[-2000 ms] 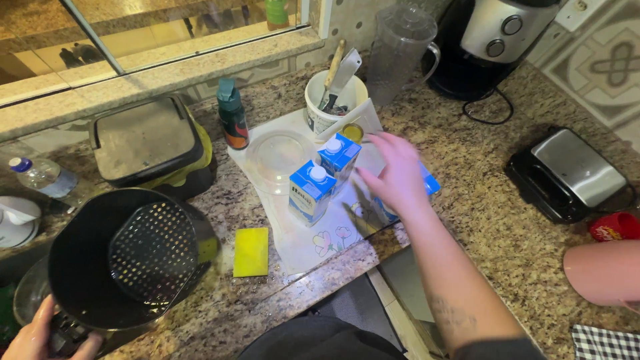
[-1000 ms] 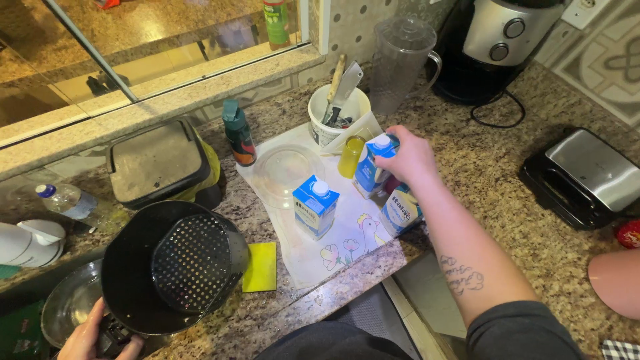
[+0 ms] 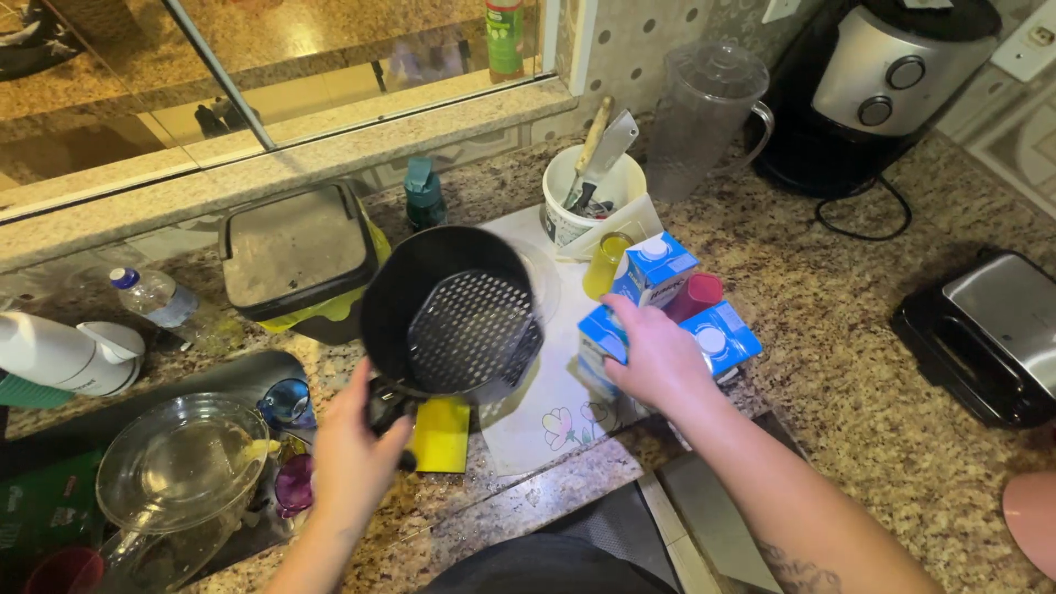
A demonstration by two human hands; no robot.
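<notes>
My left hand point(image 3: 359, 437) grips the handle of a black air fryer basket point(image 3: 384, 313) with a perforated bottom, held tilted above the counter and partly over the white cloth. My right hand point(image 3: 660, 355) holds a blue and white carton point(image 3: 604, 332) by its top. Two more capped cartons stand close by, one behind point(image 3: 660, 257) and one to the right point(image 3: 719, 337). A red cup point(image 3: 700, 295) is between them, and a yellow-green glass point(image 3: 607, 264) stands to their left. A yellow sponge point(image 3: 441, 436) lies under the basket's handle side.
Behind the cloth point(image 3: 528, 445) stand a white tub of utensils point(image 3: 561, 219) and a clear pitcher point(image 3: 701, 115). A lidded bin point(image 3: 297, 247), plastic bottle point(image 3: 165, 301) and sink with glass dishes point(image 3: 181, 462) are left. A sandwich press point(image 3: 990, 338) and coffee maker point(image 3: 874, 91) are right.
My left hand has brought the basket rightward from over the sink side to over the cloth's left part. My right hand has moved from the rear carton to the front-left one.
</notes>
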